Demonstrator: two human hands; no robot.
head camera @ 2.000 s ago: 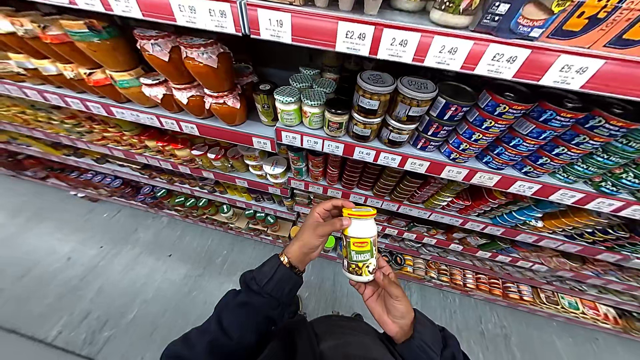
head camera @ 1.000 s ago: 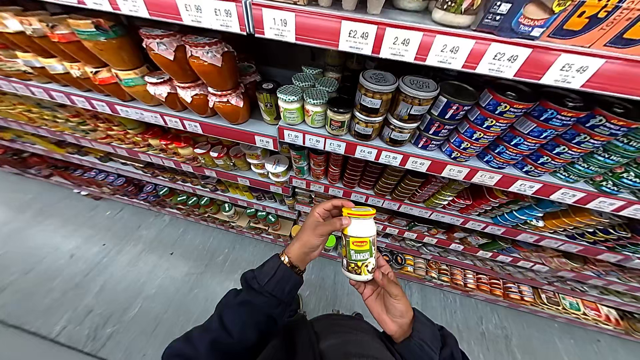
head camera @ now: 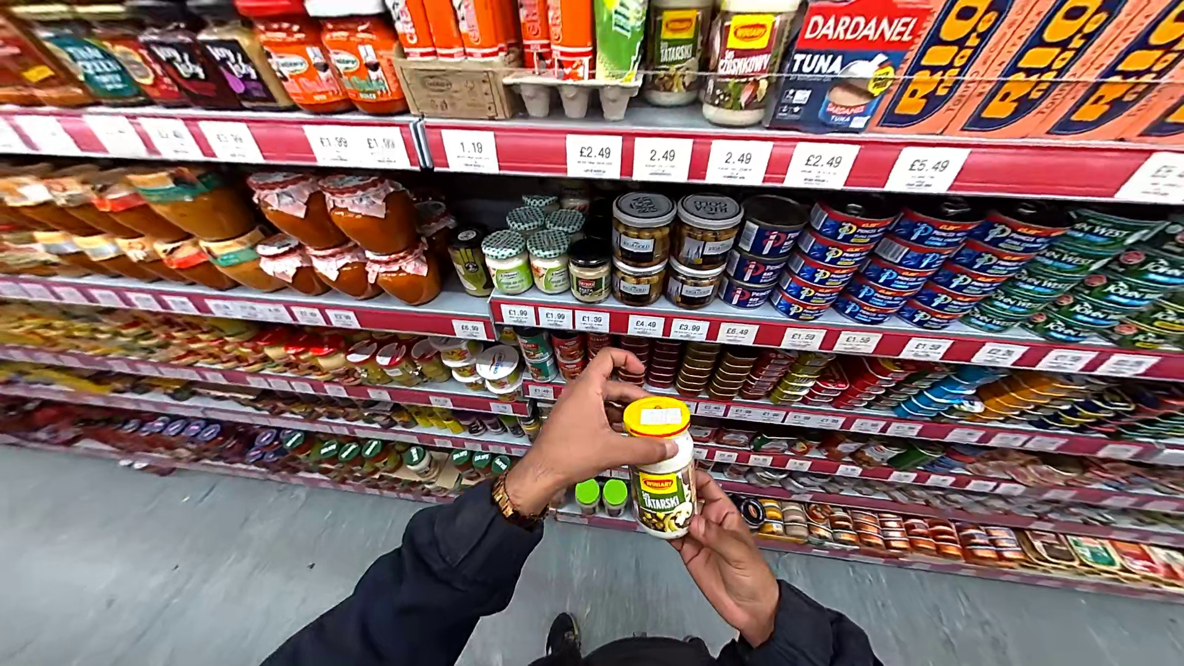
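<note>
A glass jar of white tartar sauce (head camera: 662,490), with a green-and-yellow Winiary label and a yellow lid, stands nearly upright between my hands in front of the shelves. My left hand (head camera: 592,430) reaches it from the left, its thumb against the jar just below the lid and its fingers curled behind; a bracelet or watch is on that wrist. My right hand (head camera: 726,550) holds the lower right side and base of the jar, with the fingers partly hidden behind it. A white sticker lies on the lid.
Ahead run shelves with red price rails (head camera: 832,340). They carry stacked tuna cans (head camera: 837,264), jars with green checked lids (head camera: 506,264) and large brown jars with cloth-like covers (head camera: 375,217). Similar Winiary jars (head camera: 747,60) stand on the upper shelf. Grey floor (head camera: 231,555) lies below.
The view has tilted up, showing more of the upper shelf. My left hand's fingers have lifted and spread somewhat from the jar's lid. The jar remains between both hands.
</note>
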